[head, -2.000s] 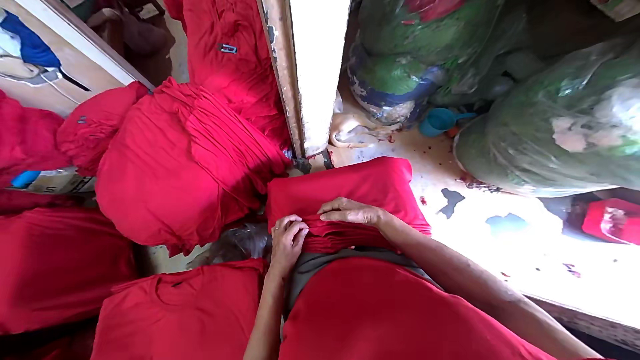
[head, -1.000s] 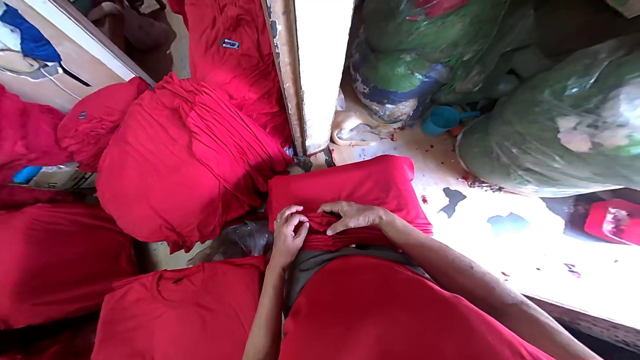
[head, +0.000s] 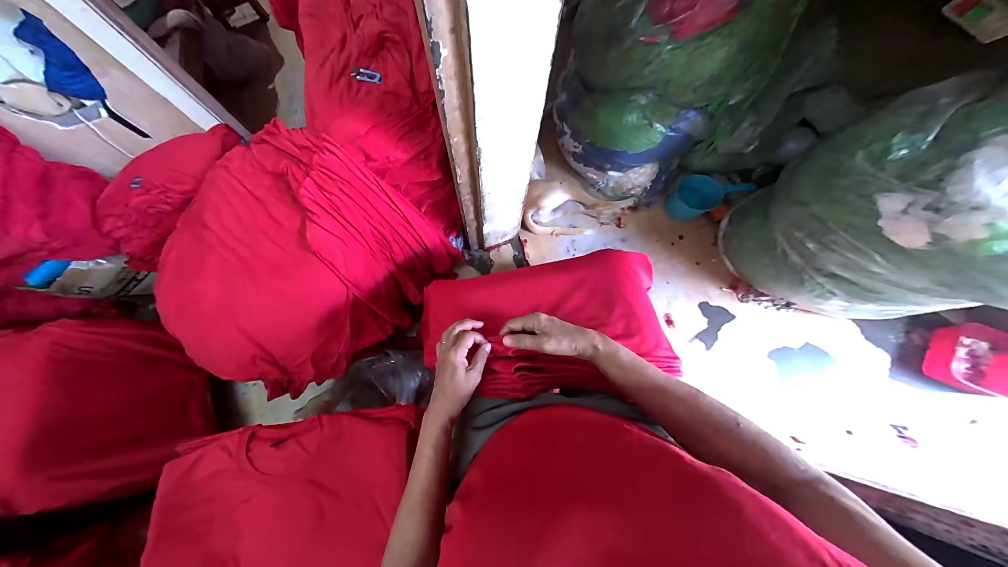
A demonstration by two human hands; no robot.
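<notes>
A stack of folded red cloth (head: 543, 295) lies across the person's lap, its layered edges facing the body. Over the left part of those edges is my left hand (head: 461, 362), fingers bent and thumb apart from them, with no cloth seen between. My right hand (head: 551, 335) is just to its right above the stack, palm down, fingers pointing at the left hand; it appears to hold nothing. A ring shows on a left finger. Whether the fingertips touch the cloth is hard to see.
A large red cloth bundle (head: 260, 260) stands to the left, with a red T-shirt pile (head: 276, 488) below it. Beyond the stack rises a worn door frame (head: 504, 118). Plastic-wrapped green bundles (head: 858, 220) and a blue plastic dipper (head: 693, 197) are at the right.
My hands have shifted slightly over the stack's folded edges; the left fingers are more spread than two seconds ago. The stack stays in the same place.
</notes>
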